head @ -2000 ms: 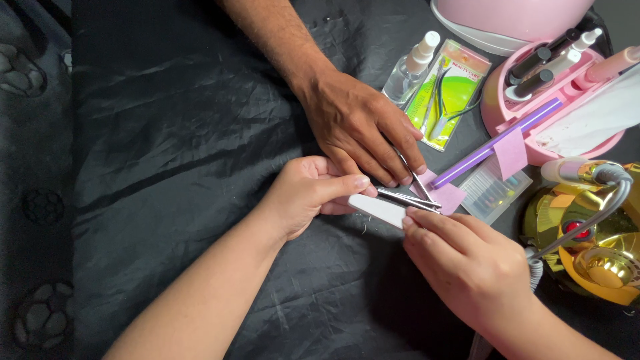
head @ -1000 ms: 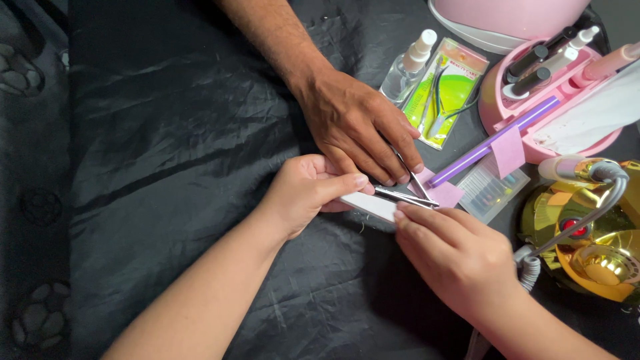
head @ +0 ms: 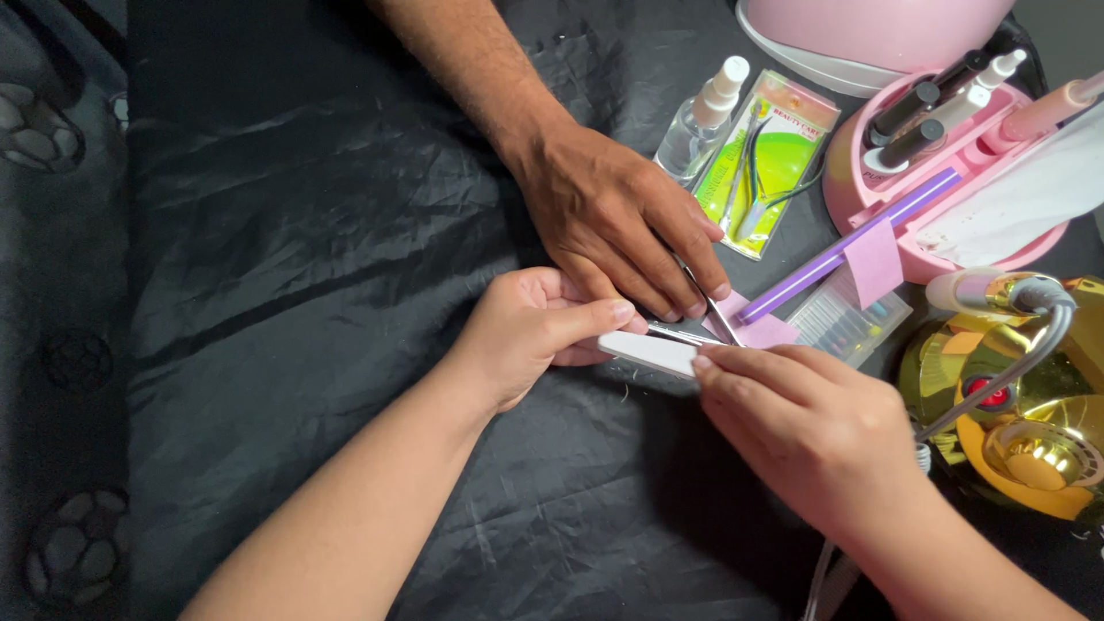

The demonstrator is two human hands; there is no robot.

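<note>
My left hand (head: 552,332) grips a finger of another person's hand, its thumb laid on top near the fingertip. A white nail file (head: 649,352) is pinched between the thumb and fingers of my right hand (head: 798,423), its rounded end close to that fingertip. The other person's hand (head: 617,211) lies palm down just beyond my left hand, fingers pointing right. Metal nail scissors or nippers (head: 720,319) lie partly under those fingers and behind the file, so their exact kind cannot be told. Pink paper squares (head: 768,331) are beside them under a purple stick (head: 849,246).
On the black cloth (head: 328,285) stand a clear spray bottle (head: 695,125), cuticle nippers in a green package (head: 763,168) and a pink organizer (head: 841,177) with bottles. A clear case (head: 849,323), a corded nail drill (head: 962,289) and a gold machine (head: 1035,431) are at right.
My right hand and the nail file have shifted slightly back and forth near the held finger. My left hand and the other person's hand have stayed in nearly the same place.
</note>
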